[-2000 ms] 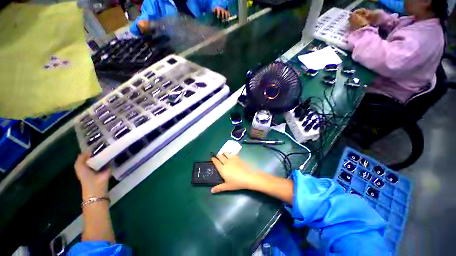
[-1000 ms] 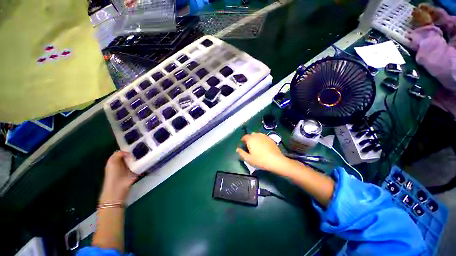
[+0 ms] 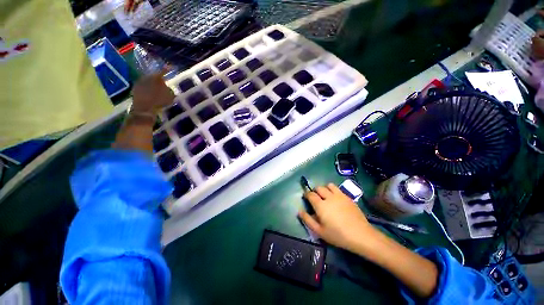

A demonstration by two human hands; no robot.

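Observation:
A white compartment tray [image 3: 265, 156] full of black square watch units stands tilted on the rail, stacked on another tray. One watch unit [image 3: 283, 108] lies askew on top of the pockets. My left hand [image 3: 153, 95] is at the tray's far left edge; its fingers are blurred, so its hold is unclear. My right hand [image 3: 337, 217] is low over the green bench, with a small dark stick-like piece [image 3: 305, 183] at its fingertips; I cannot tell if it is gripped. A flat black box [image 3: 292, 258] with a red light lies on the bench left of my right hand.
A black fan [image 3: 453, 143], a silver-topped bottle [image 3: 405, 193], a power strip [image 3: 471, 214] with cables and two watches [image 3: 346, 164] are to the right. A blue tray [image 3: 510, 280] is low right. A yellow sheet [image 3: 51, 77] hangs left. Another person's hand shows far right.
My left hand has moved from the tray's near corner up to its far left side. My right hand has moved off the black box to bench beyond it. The view has shifted closer.

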